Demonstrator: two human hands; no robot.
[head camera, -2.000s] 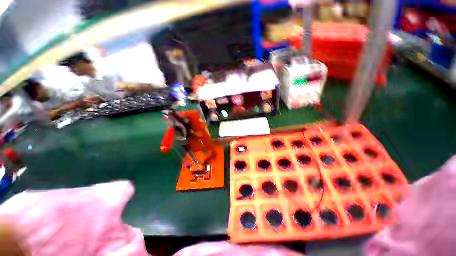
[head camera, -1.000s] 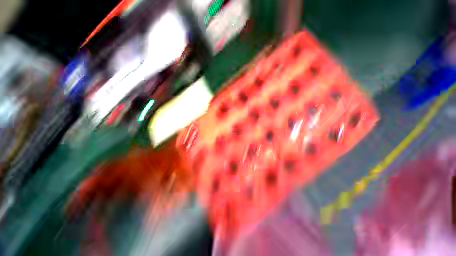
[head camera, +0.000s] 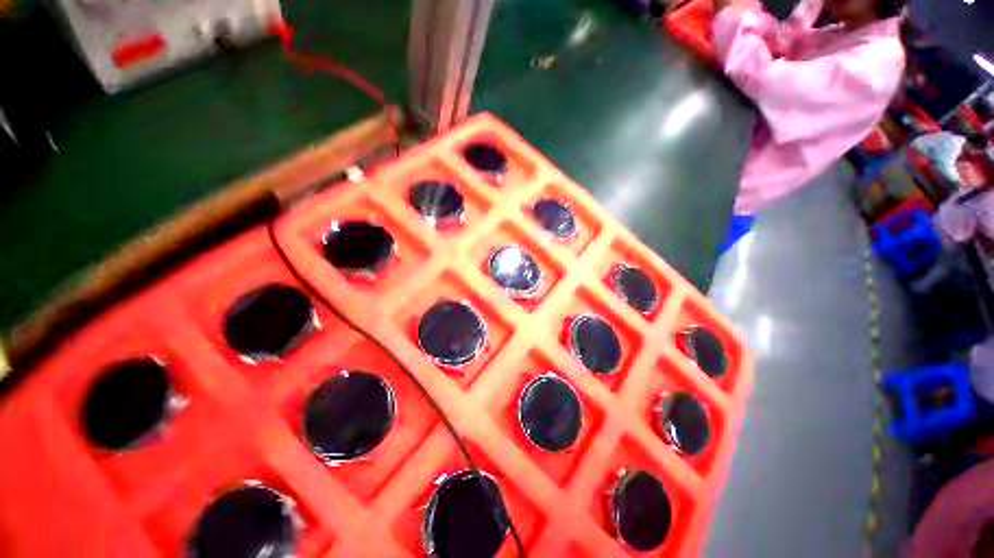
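Neither of my hands is in the picture. A red-orange foam tray (head camera: 420, 387) lies close in front, cut off by the left and bottom edges. Its square pockets hold round smartwatch heads with black glass, one in each visible pocket. One watch head (head camera: 514, 270) near the tray's middle shows a bright patch. A thin dark wire (head camera: 371, 336) runs over the tray from its back edge down to the bottom edge.
A wooden strip (head camera: 196, 245) and a grey metal post (head camera: 448, 60) stand behind the tray. A white-grey power supply (head camera: 174, 33) with a red lead (head camera: 338, 71) is at the upper left. A person's pink coat (head camera: 812, 104) and blue stools (head camera: 932, 401) are at the right.
The view has swung right and come closer to the tray. The orange fixture and the white paper have left the picture. The pink cloth at the bottom has shrunk to the lower right corner.
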